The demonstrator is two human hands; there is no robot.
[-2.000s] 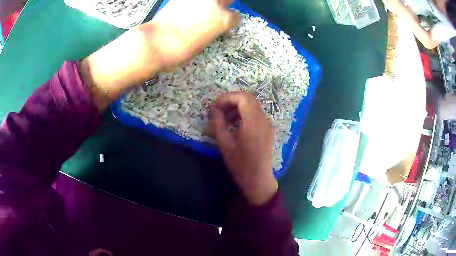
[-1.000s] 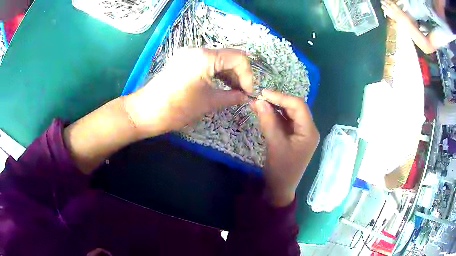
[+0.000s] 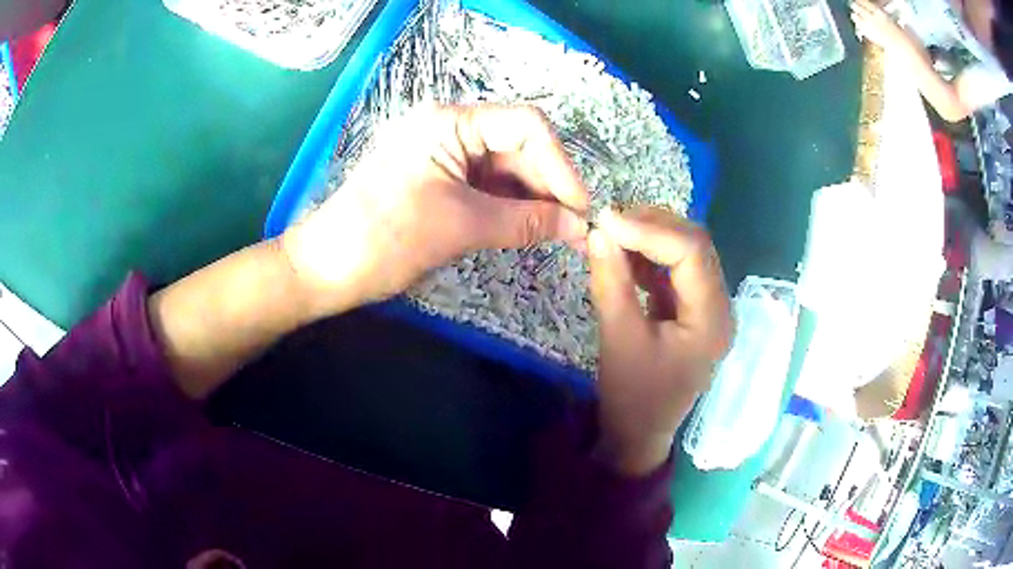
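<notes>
A blue tray [image 3: 291, 191] holds many small white sleeves [image 3: 639, 139]. Thin metal pins [image 3: 413, 61] lie bunched on them at the tray's far left corner. My left hand [image 3: 428, 206] and my right hand [image 3: 661, 317] are raised over the tray with fingertips meeting. My left thumb and forefinger pinch a tiny piece, mostly hidden, with a small dark end showing between the hands. My right thumb and forefinger close on the same spot. Which piece each hand holds is too small to tell.
A clear tub of pins [image 3: 278, 31] stands beyond the tray's left side. Another clear tub [image 3: 786, 36] is at the far right. Clear lids [image 3: 746, 383] lie right of the tray. Two white bits lie on the green table [image 3: 122, 145]. Another person's arm [image 3: 913, 61] shows at upper right.
My left hand has come back from the tray's far side and my right hand has risen to meet it. Since one second ago, both have shifted slightly right and the fingertips are closer together.
</notes>
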